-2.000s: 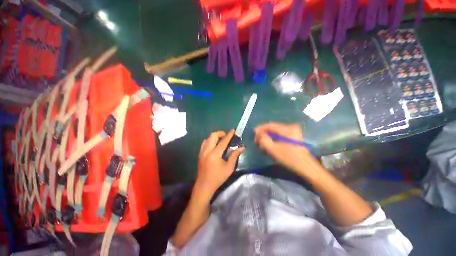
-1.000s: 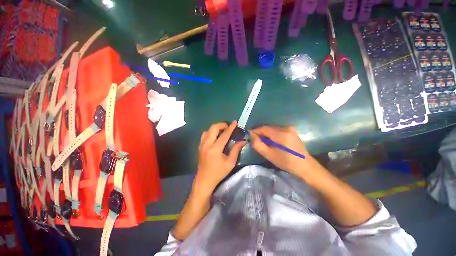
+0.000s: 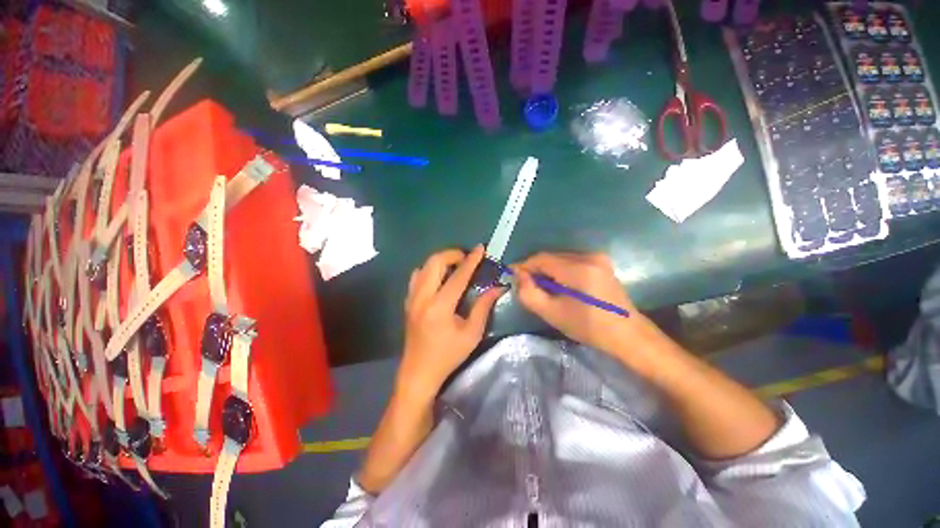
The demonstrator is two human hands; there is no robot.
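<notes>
My left hand [image 3: 445, 309] grips the dark case of a watch [image 3: 512, 209] between thumb and fingers. Its pale bluish-white strap points up and slightly right over the dark green bench. My right hand [image 3: 573, 294] holds a slim blue pen-like tool [image 3: 590, 299], with its tip at the right edge of the watch case. Whether the tip touches the case is too small to tell. The lower part of the watch is hidden by my fingers.
A red-orange tray [image 3: 278, 299] with pale-strapped watches stands left. White wipes [image 3: 340, 232], a blue stick [image 3: 387, 158] and a yellow stick [image 3: 354, 131] lie beyond. Red-handled scissors [image 3: 692, 124], clear film [image 3: 610, 129] and a sticker sheet [image 3: 809, 134] lie right. Purple straps [image 3: 536, 46] hang above.
The blue tool has come leftward from beside the watch to its case, mostly by one second ago. Since then the hands have barely moved. The camera view has shifted.
</notes>
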